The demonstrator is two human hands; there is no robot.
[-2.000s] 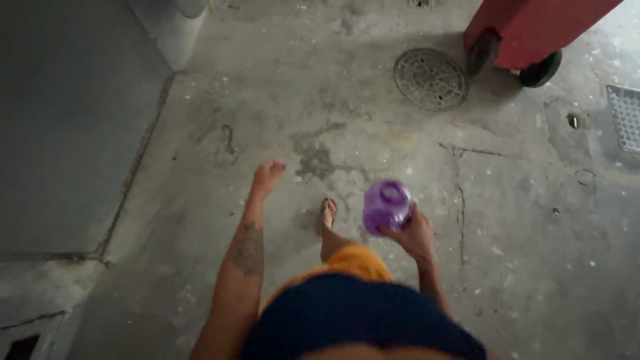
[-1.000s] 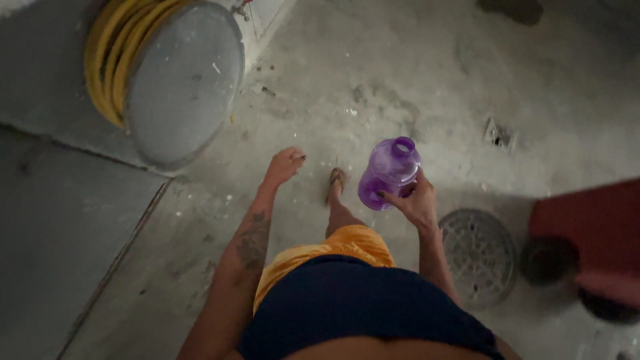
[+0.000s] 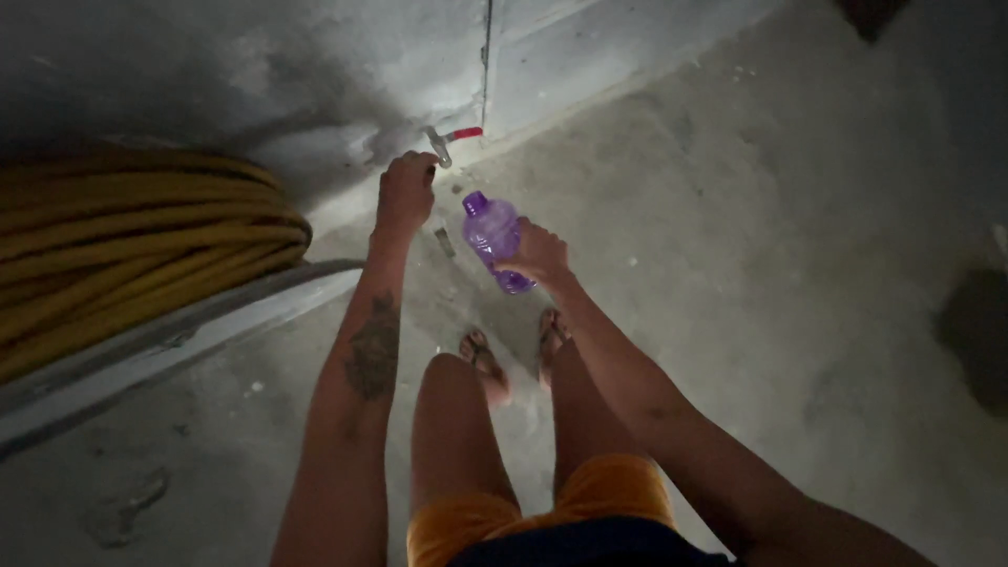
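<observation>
My right hand (image 3: 539,253) grips a translucent purple plastic bottle (image 3: 490,228) by its lower side, its neck tilted up and to the left toward the wall. A metal tap (image 3: 439,146) with a red lever handle (image 3: 468,133) juts from the wall base just beyond the bottle. Beside the tap's spout is my left hand (image 3: 407,189), its fingers curled; whether they touch the tap I cannot tell. Nothing is seen held in that hand. A gap separates the bottle's neck from the spout.
A thick coiled yellow hose (image 3: 142,244) on a reel with a pale round rim (image 3: 197,339) stands at the left. The grey wall (image 3: 331,71) runs along the top. My sandalled feet (image 3: 484,358) are on the concrete floor (image 3: 748,315).
The view has moved to the wall, and the tap now shows close by. My left hand has reached forward beside the tap. The bottle remains in my right hand.
</observation>
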